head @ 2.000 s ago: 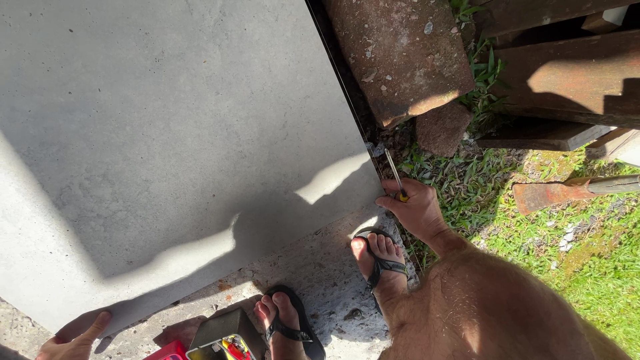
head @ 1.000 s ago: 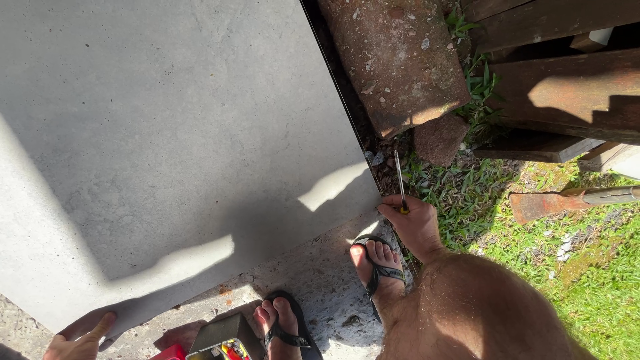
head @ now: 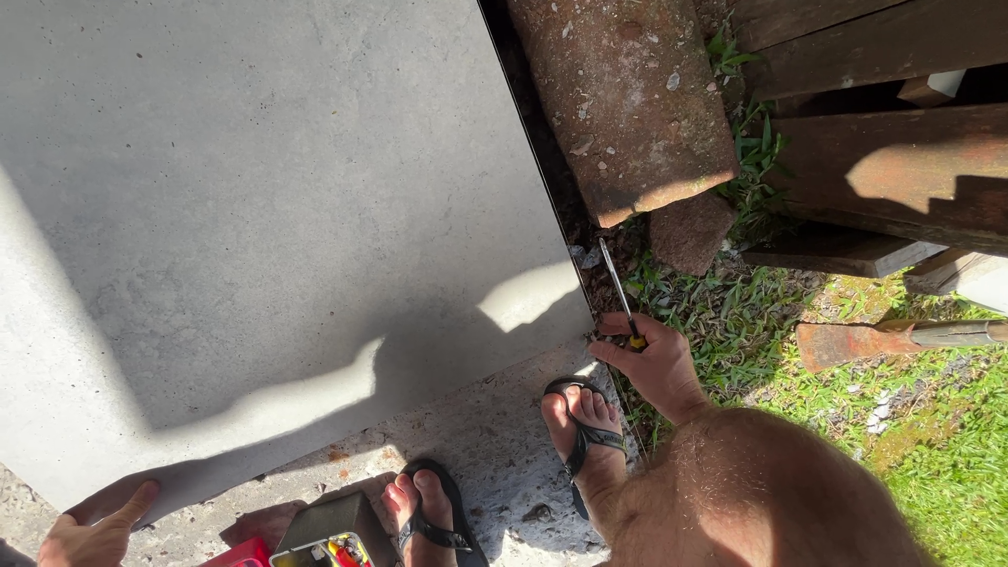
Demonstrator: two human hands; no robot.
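A large grey tile (head: 315, 197) lies over rough concrete (head: 504, 441). At the lower left, my left hand (head: 98, 528) is at the tile's near edge, its thumb over the top face; the other fingers are mostly hidden. By the tile's near right corner, my right hand (head: 650, 354) holds a screwdriver (head: 618, 283) with a black and yellow handle. Its metal shaft points away from me, over the dark gap between the tile and a clay roof tile. The tip rests in no slot that I can make out.
Beyond the gap lie the clay roof tile (head: 630, 102), a reddish stone (head: 693, 232) and dark wooden boards (head: 890, 157). A rusty blade with a handle (head: 854, 345) lies on the grass. Near my sandalled feet stands a dark open box (head: 339, 520) of small coloured pieces, beside a red container (head: 240, 555).
The screwdriver in my right hand has swung from the tile's corner edge to a steeper angle over the gap, then leaned slightly back leftward. My left hand stays at the tile's edge.
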